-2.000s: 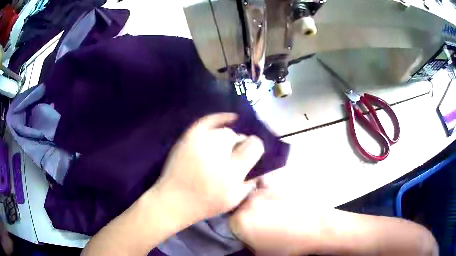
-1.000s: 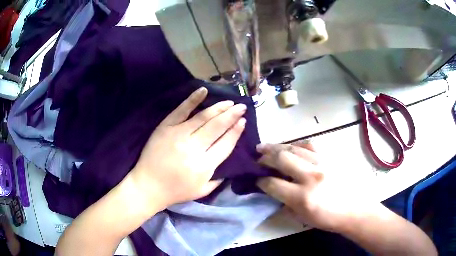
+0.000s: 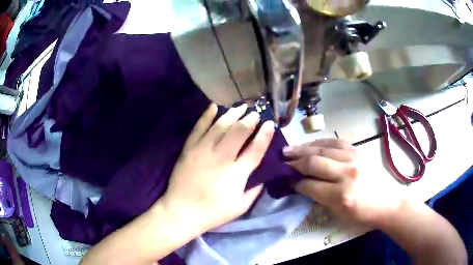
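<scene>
A dark purple garment piece covers the left and middle of the table. Its pale grey-lilac cloth shows below my hands and along the left side. My left hand lies flat on the purple cloth, fingers apart, fingertips just in front of the needle area. My right hand pinches the cloth's right edge between thumb and fingers. The presser foot is partly hidden behind the chrome cover and my fingertips. The cloth edge lies by the foot.
The sewing machine head stands over the back right. Scissors with red handles lie open-handled right of the needle. A blue basket is beside the table at the right. A purple box is at the far left.
Since the earliest frame, my hands have parted, the left now flat on the cloth, the right at its edge. Over the last second both stay on the cloth while the view shifts closer to the machine.
</scene>
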